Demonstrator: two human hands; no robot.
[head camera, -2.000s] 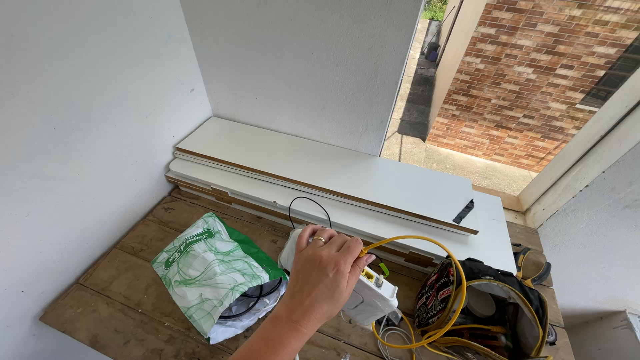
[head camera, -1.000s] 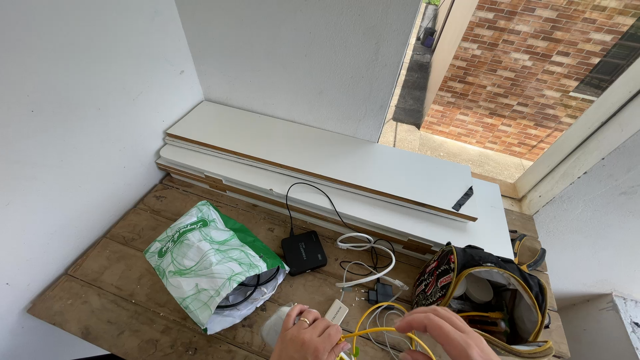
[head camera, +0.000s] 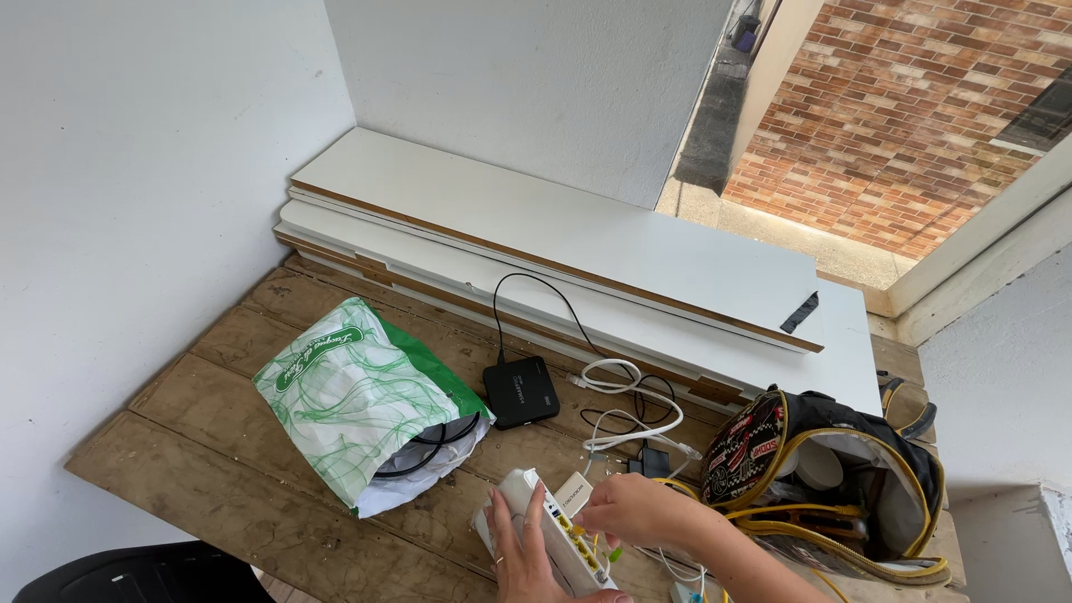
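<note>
A white router (head camera: 563, 536) with a row of yellow ports stands tilted near the bottom edge. My left hand (head camera: 523, 553) grips its casing, fingers spread over the near side. At the ports, my right hand (head camera: 624, 511) pinches the end of a yellow cable; whether the plug is seated is hidden by the fingers. A small white box with writing (head camera: 573, 494) lies just behind the router. Farther back are a black set-top box (head camera: 520, 392) with a black cable, a coiled white cable (head camera: 611, 377) and a black power adapter (head camera: 649, 461).
A green and white plastic bag (head camera: 352, 402) holding black cable lies on the wooden table (head camera: 201, 402). White boards (head camera: 536, 234) are stacked along the back. An open black bag with yellow trim (head camera: 837, 452) stands at right. A black chair (head camera: 142, 574) is at lower left.
My right hand has moved left to the router's ports. Two seconds ago one hand held the router up over the table, in front of where the black box now shows.
</note>
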